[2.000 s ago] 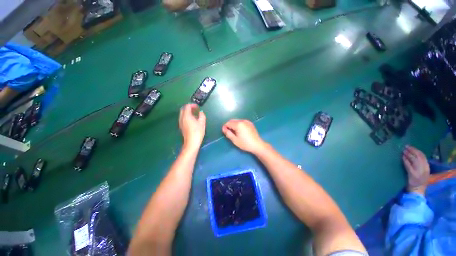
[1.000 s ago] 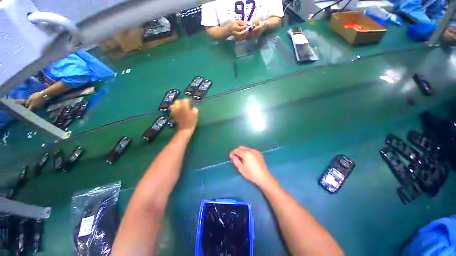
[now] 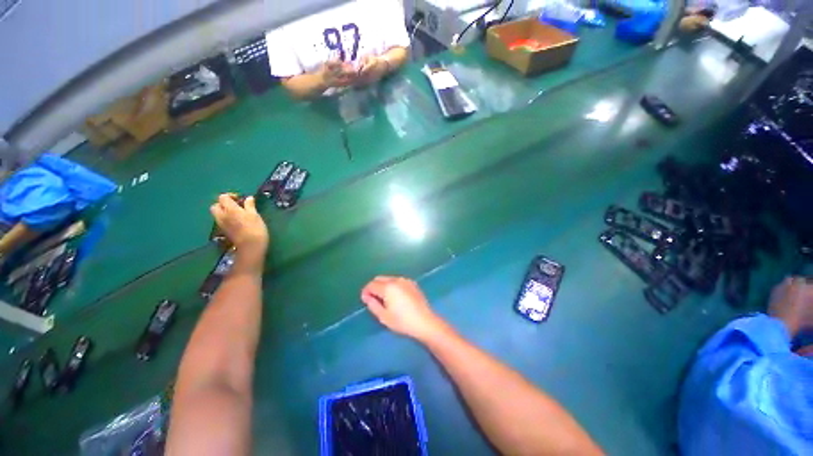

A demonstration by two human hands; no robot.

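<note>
My left hand reaches to the far left over the belt, fingers bent over a phone half-assembly that it mostly hides; I cannot tell whether it grips it. My right hand rests above the bench with fingers curled together, and no part shows in it. A phone half-assembly lies alone to its right. Another phone unit lies partly under my left wrist. Two phone units lie just beyond my left hand. The blue parts bin, holding black slivers, is at the bottom edge, cut off.
Phone housings are piled at the right beside a person's blue sleeve. More phones lie at the left. A zip-lock bag is at lower left. A cardboard box, a wrapped device and a seated person are across.
My left hand has moved left and away from me, from beside a single phone to the cluster. My right hand stays near the belt's near edge. The view has shifted, showing the far side.
</note>
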